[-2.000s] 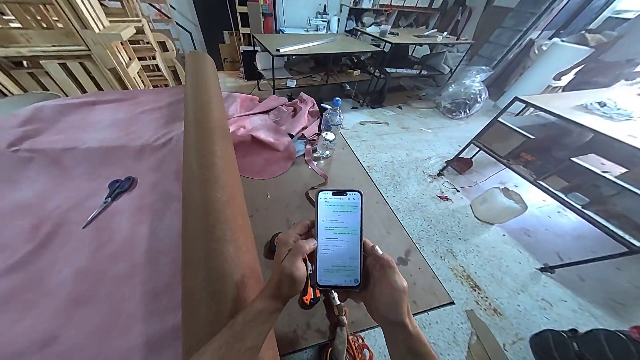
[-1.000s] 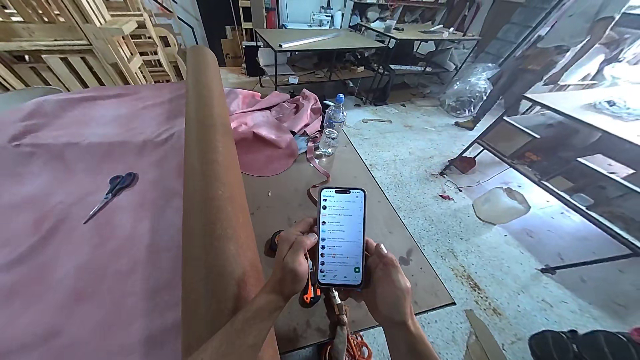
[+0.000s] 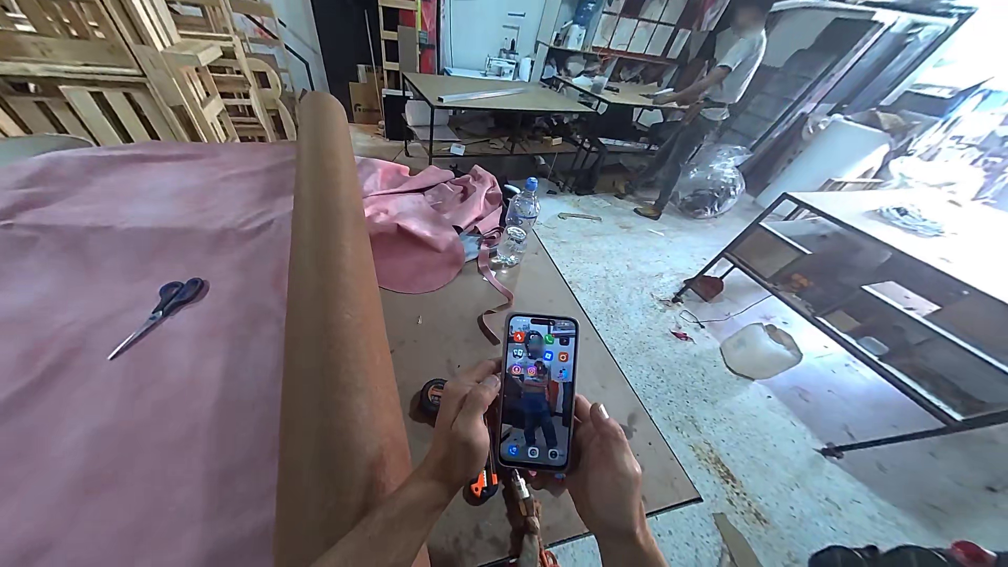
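A smartphone (image 3: 539,394) with a lit screen of app icons is held upright between both hands, above the work table (image 3: 583,346). My left hand (image 3: 466,429) grips its left edge, the thumb along the side. My right hand (image 3: 602,465) holds the lower right edge. Just left of my left hand lies a tape measure (image 3: 431,395). Below the phone are an orange and black utility knife (image 3: 482,487) and a metal hose fitting (image 3: 520,484), both partly hidden. Scissors (image 3: 161,313) with dark handles rest on the pink sheet material (image 3: 157,441), left of the brown roll (image 3: 335,331).
A plastic water bottle (image 3: 521,209) and crumpled pink material (image 3: 425,213) are at the table's far end. A person (image 3: 720,83) stands by the far tables. On the right, a metal-framed table (image 3: 906,276) stands near a plastic container (image 3: 760,351) on the floor. Wooden chair frames (image 3: 102,71) are stacked back left.
The phone's screen has changed from a list to app icons. The other person, partly in view at the right a second ago, is now by the far tables. Both hands have kept their hold.
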